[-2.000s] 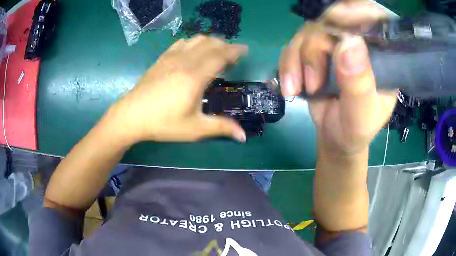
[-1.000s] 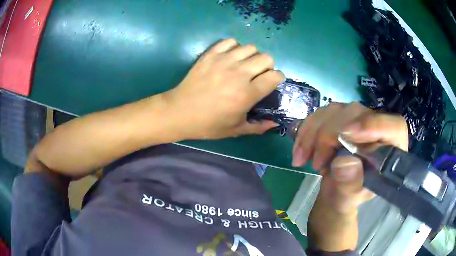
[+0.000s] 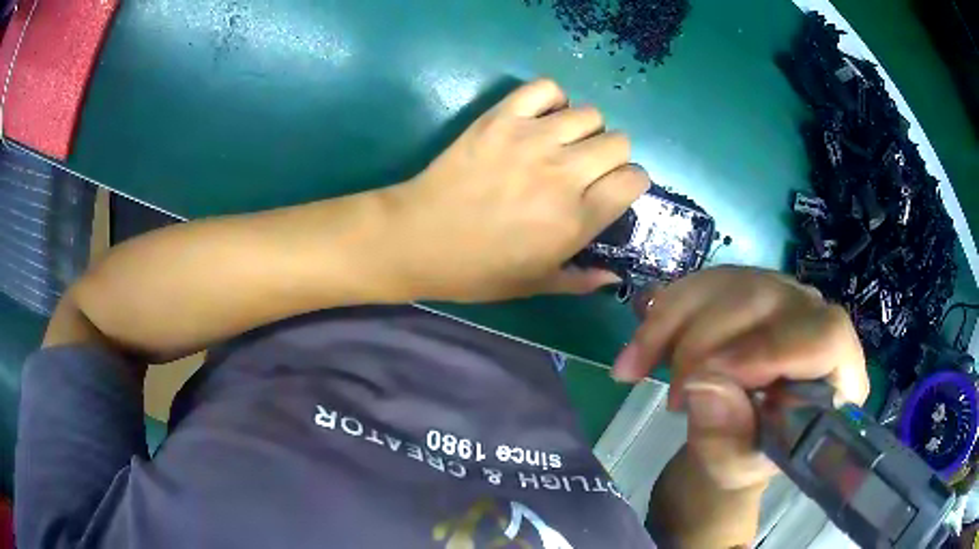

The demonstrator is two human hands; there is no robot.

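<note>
A black camcorder body point(image 3: 671, 231) lies on the green bench surface point(image 3: 311, 118), its silvery circuit board side facing up. My left hand point(image 3: 537, 193) is closed over its left end and holds it against the bench; that end is hidden under the fingers. My right hand point(image 3: 751, 354) grips the grey-black electric screwdriver point(image 3: 859, 477), which points back to the lower right. My right fingertips are near the body's lower right edge. The screwdriver bit cannot be made out.
Loose black screws point(image 3: 644, 27) lie at the top centre. A large heap of small black parts point(image 3: 870, 204) runs along the bench's right side. A purple-rimmed round object point(image 3: 943, 424) is at the right edge. A red mat point(image 3: 54, 75) is at the upper left.
The view has turned and shifted. My left hand, earlier open beside the body, is now closed on it. The screwdriver has swung from across the upper right to the lower right.
</note>
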